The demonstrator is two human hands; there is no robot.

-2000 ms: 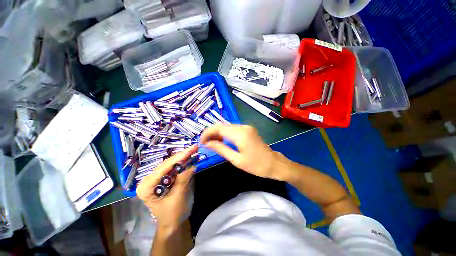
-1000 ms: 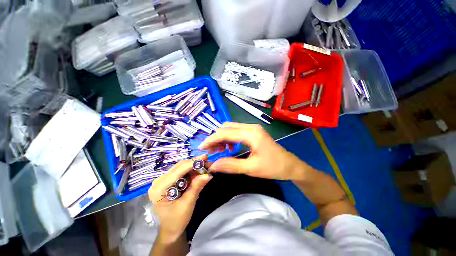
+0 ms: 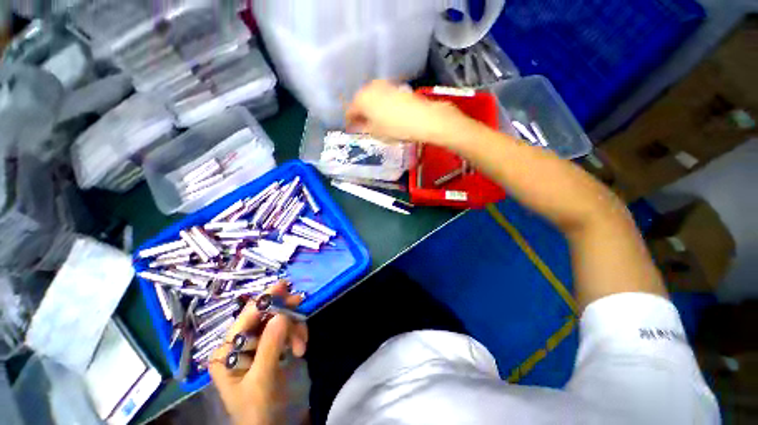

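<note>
My left hand (image 3: 264,361) is closed around several silver metal cylinders (image 3: 239,342) at the front edge of the blue tray (image 3: 353,249). Their dark round ends face up, and one cylinder sticks out between thumb and fingers. The blue tray holds a large pile of silver cylinders (image 3: 199,243). My right hand (image 3: 384,112) is over the back of the clear box of white parts (image 3: 357,170). It is blurred, its fingers point down, and I cannot tell whether it holds anything. Small white parts (image 3: 353,152) lie in that box.
The red bin (image 3: 457,197) with a few cylinders is partly under my right forearm. Pointed tweezers (image 3: 370,196) lie before the clear box. Another clear box (image 3: 553,116) is at right. A clear box of cylinders (image 3: 212,170), a white scale (image 3: 125,378) and paper (image 3: 79,303) are at left.
My right hand has left the left hand and moved up and back to the box of white parts. My left hand still holds the cylinders. The view has shifted, so the bench appears further left.
</note>
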